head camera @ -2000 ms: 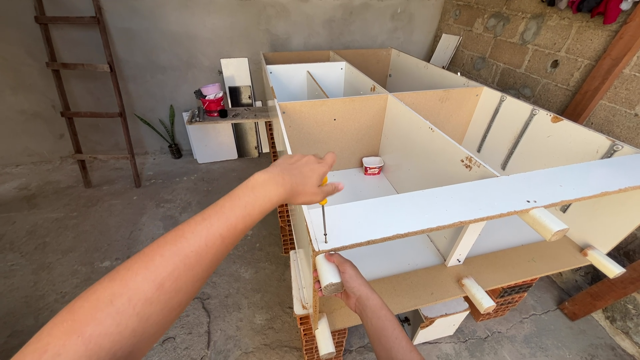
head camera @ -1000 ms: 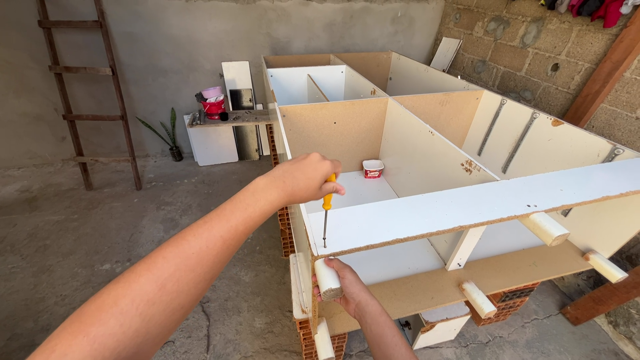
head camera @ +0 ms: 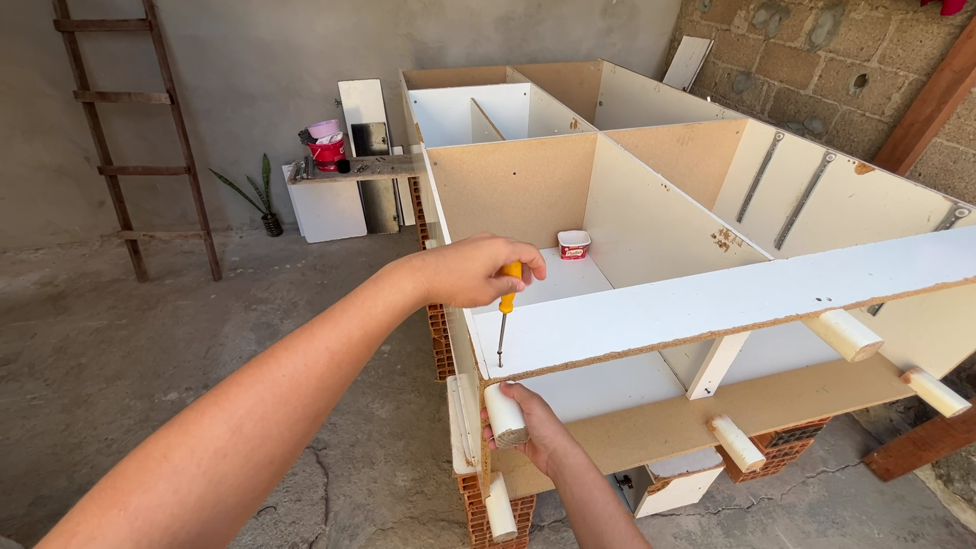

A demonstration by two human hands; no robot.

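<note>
My left hand [head camera: 484, 267] grips the yellow handle of a screwdriver [head camera: 508, 297] from above. The shaft points down, its tip on a screw [head camera: 499, 362] near the left corner of a white board [head camera: 656, 301]. That board lies across the near end of a large cabinet carcass resting on its back. Below the corner, my right hand [head camera: 534, 427] holds a short white cylindrical leg [head camera: 506, 415] against the board's underside. More such legs stick out along this end, one [head camera: 845, 335] to the right and one [head camera: 499, 507] low down.
A small red and white tub [head camera: 573, 244] sits inside the cabinet. Hollow bricks [head camera: 774, 450] support the carcass. Behind on the left are a plank shelf [head camera: 366, 166] with a red bucket [head camera: 328, 152], a potted plant [head camera: 268, 206] and a wooden ladder [head camera: 145, 171].
My left hand has shifted its hold on the screwdriver handle, while the tip stays at the same corner. The right hand keeps hold of the leg.
</note>
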